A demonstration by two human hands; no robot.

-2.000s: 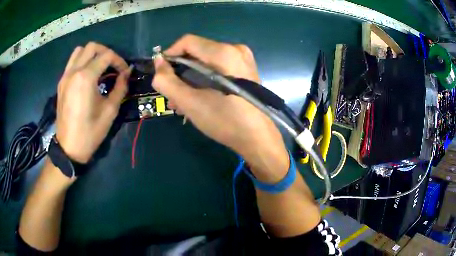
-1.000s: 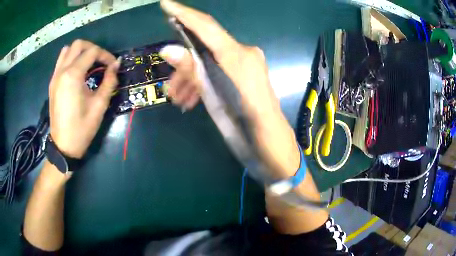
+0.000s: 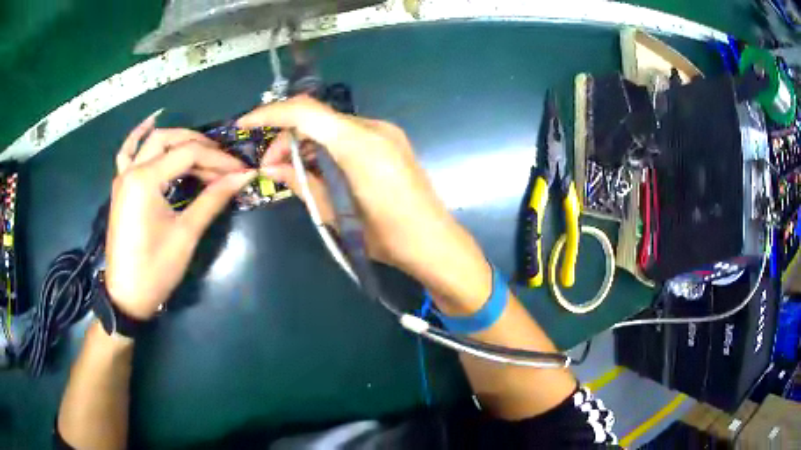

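The circuit board assembly (image 3: 267,186) lies on the dark green mat, largely covered by both hands. My left hand (image 3: 167,211) is over its left part, thumb and forefinger pinched together above the board; what lies between them is too small to tell. My right hand (image 3: 373,180) is at its right part, its fingertips meeting or nearly meeting the left ones. It holds the soldering iron (image 3: 338,198), whose dark grip and pale cable run back over the wrist; the tip cannot be made out. The red lead wire does not show clearly.
A black power cord (image 3: 61,303) lies coiled at left, near another narrow board (image 3: 9,237). The grey hood (image 3: 220,25) is above the board. Long-nose pliers (image 3: 569,224), a tape ring (image 3: 583,303) and a parts tray (image 3: 606,192) are at right.
My right hand has come back down and left to the board with the iron. My left fingers have moved right to meet it. The hanging red wire no longer shows; the hood has come into view.
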